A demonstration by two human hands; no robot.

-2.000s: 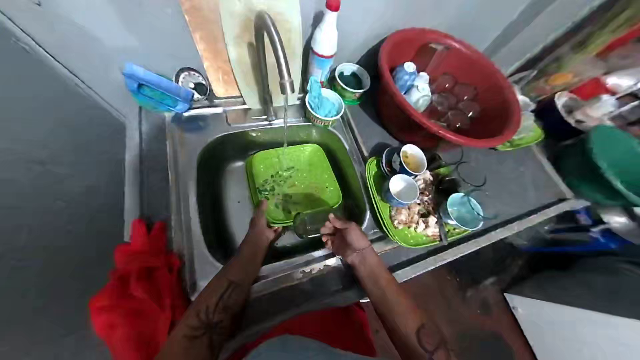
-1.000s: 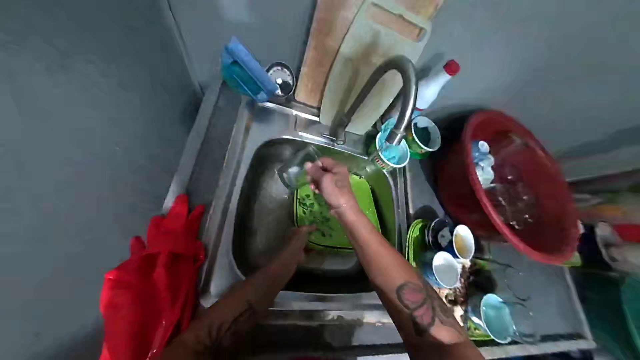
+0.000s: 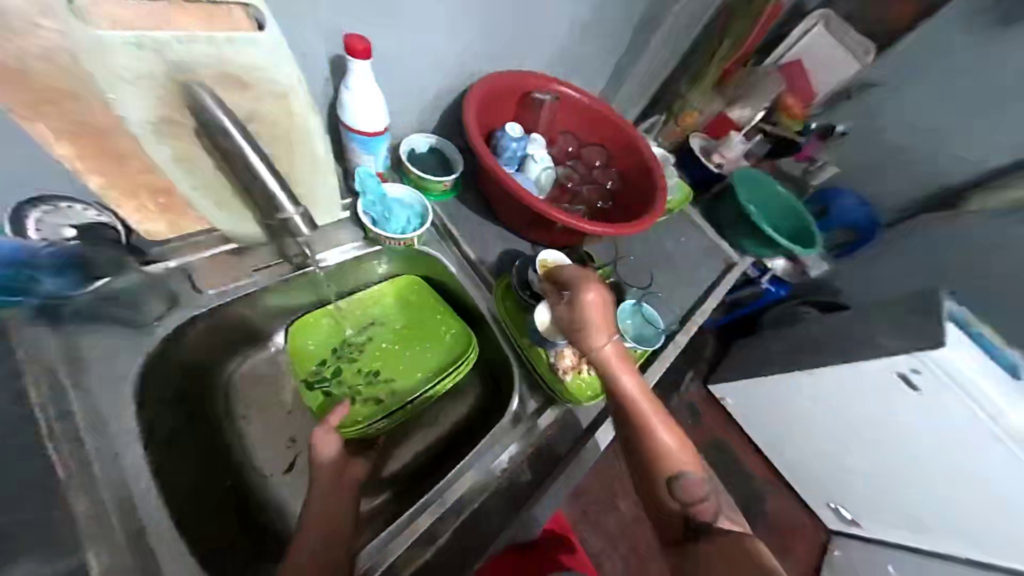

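My left hand [image 3: 338,448] holds the near edge of a stack of green square plates [image 3: 392,336] in the steel sink, thumb on top. Wet leaf scraps lie on the top plate under running water from the faucet [image 3: 256,172]. To the right, my right hand [image 3: 582,308] is over a dish-laden green plate [image 3: 588,390], its curled fingers at the near rim of a small white cup [image 3: 552,259] with yellowish residue; the fingertips are partly hidden. Another white cup [image 3: 546,322] is partly behind this hand. A light-blue cup [image 3: 640,324] and food scraps [image 3: 568,364] are beside it.
A red basin [image 3: 564,220] holds glasses and cups on the counter. Near the faucet stand a white bottle [image 3: 364,104], a tub with a blue cloth [image 3: 394,216] and a tub of dark paste [image 3: 430,162]. Cutting boards [image 3: 184,72] lean behind; a green basin [image 3: 772,212] is farther right.
My right hand has moved from the sink to the cups on the right, and the clear glass it held is no longer in it. The camera view has shifted strongly.
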